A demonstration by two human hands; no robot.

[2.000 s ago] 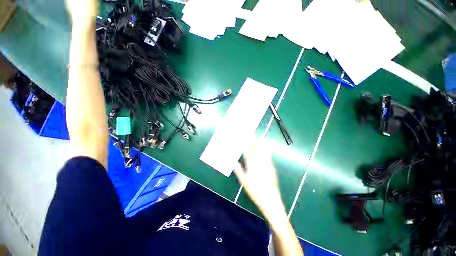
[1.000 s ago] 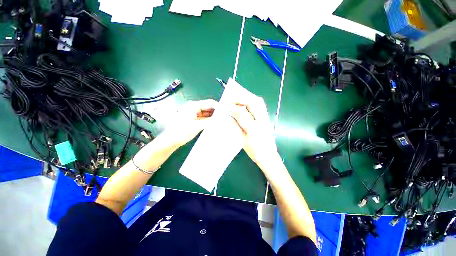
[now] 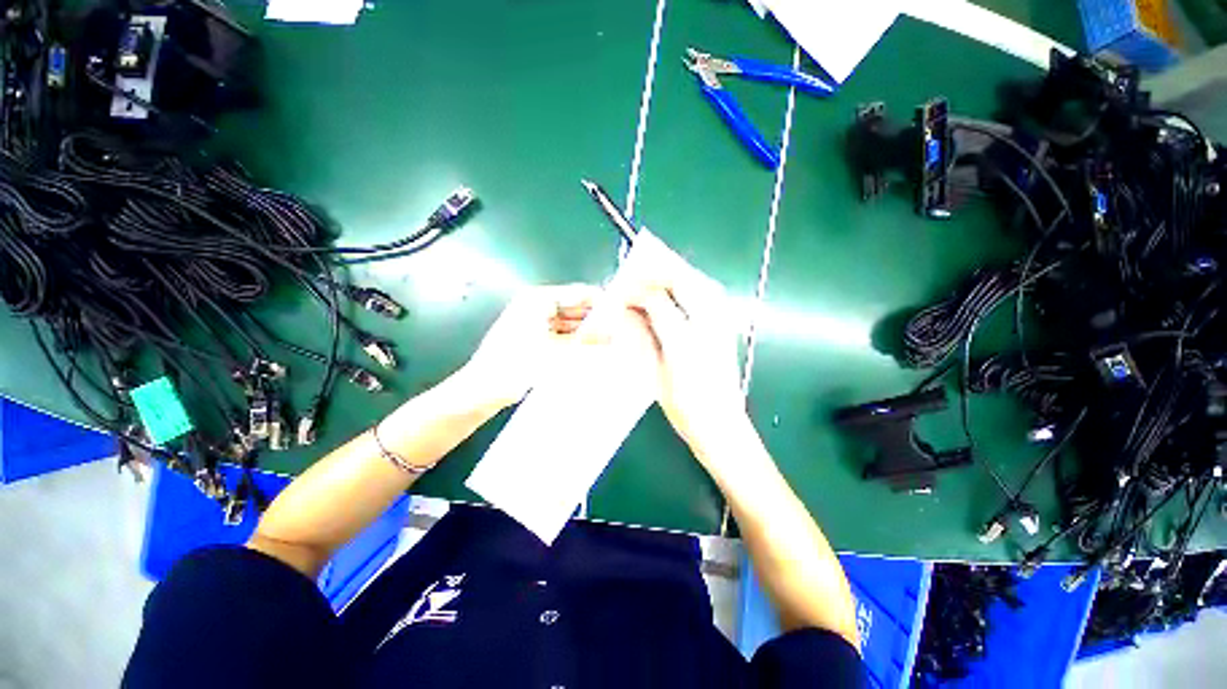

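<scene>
A long white label sheet (image 3: 565, 438) is tilted over the mat in front of me. My left hand (image 3: 538, 337) is at its left edge with the fingers curled; glare hides whether they pinch anything. My right hand (image 3: 684, 353) grips the sheet's right side, with its fingertips on the sheet's upper part close to my left fingers. A slim black tool with a silver tip (image 3: 608, 209) lies on the mat, partly covered by the sheet's top corner.
Blue-handled nippers (image 3: 740, 108) lie beyond the sheet. Black cables with silver plugs (image 3: 202, 256) and a green tag (image 3: 162, 411) are at left. Modules and cables (image 3: 1117, 269) are heaped at right, near a black bracket (image 3: 902, 438). White sheets (image 3: 841, 30) lie at the far edge. Blue bins (image 3: 202, 518) are below.
My left hand has come from the upper left to the sheet. The sheet has moved toward me, and both hands are now together at it. The view has shifted.
</scene>
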